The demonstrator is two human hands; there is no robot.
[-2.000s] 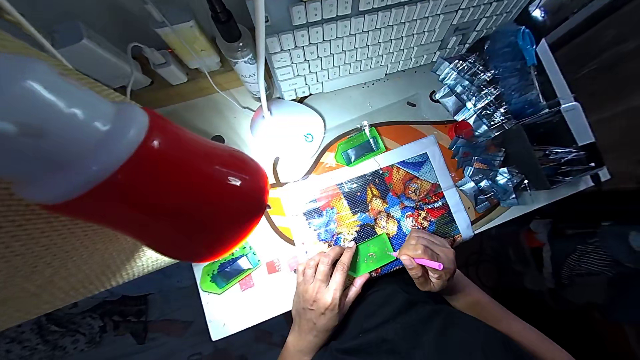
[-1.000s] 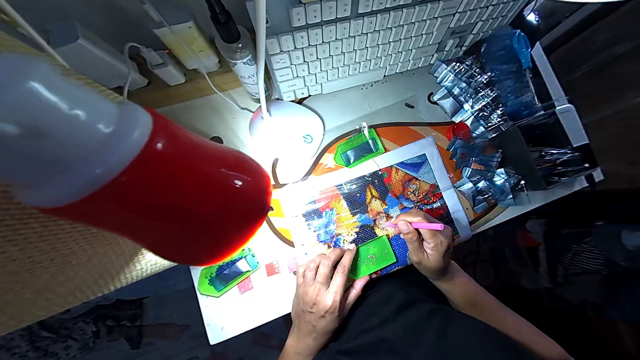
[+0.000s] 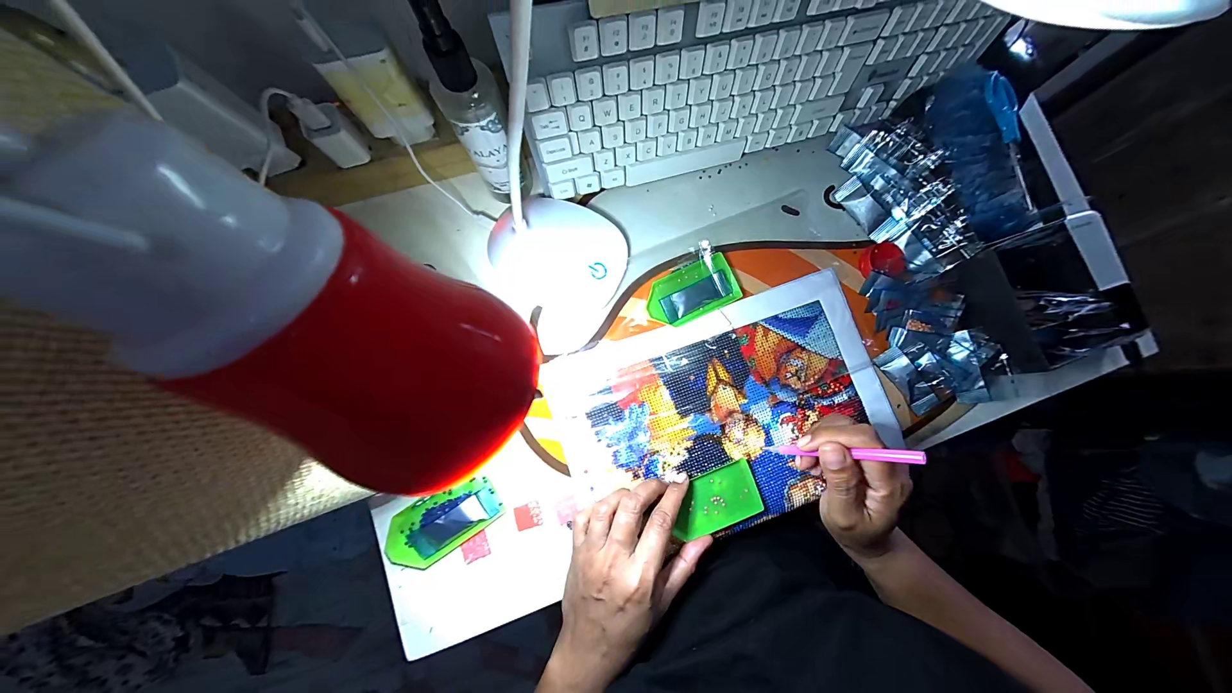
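Observation:
A diamond painting canvas (image 3: 693,375) with a white border lies on the desk, partly covered with small coloured drills. My right hand (image 3: 859,481) holds a pink applicator pen (image 3: 881,455), its tip at the picture's middle. My left hand (image 3: 626,568) rests on the lower edge of the canvas, fingers against a green plastic tray (image 3: 722,500) with a few drills in it; whether it grips the tray I cannot tell. A second green tray (image 3: 695,289) with a small packet lies above the canvas, and a third (image 3: 443,525) with dark drills lies at lower left.
A large red-and-white object (image 3: 385,356) blocks the left foreground. Behind the canvas stand a white lamp base (image 3: 558,255), a keyboard (image 3: 674,106) and a clear bottle (image 3: 481,135). Silvery packets (image 3: 948,356), a red cap (image 3: 882,260), blue-handled scissors (image 3: 1003,101) and a box (image 3: 1097,250) are at the right.
My right hand moved the pink pen from the green tray up to the picture, where it stays around the middle. My left hand has stayed beside the tray.

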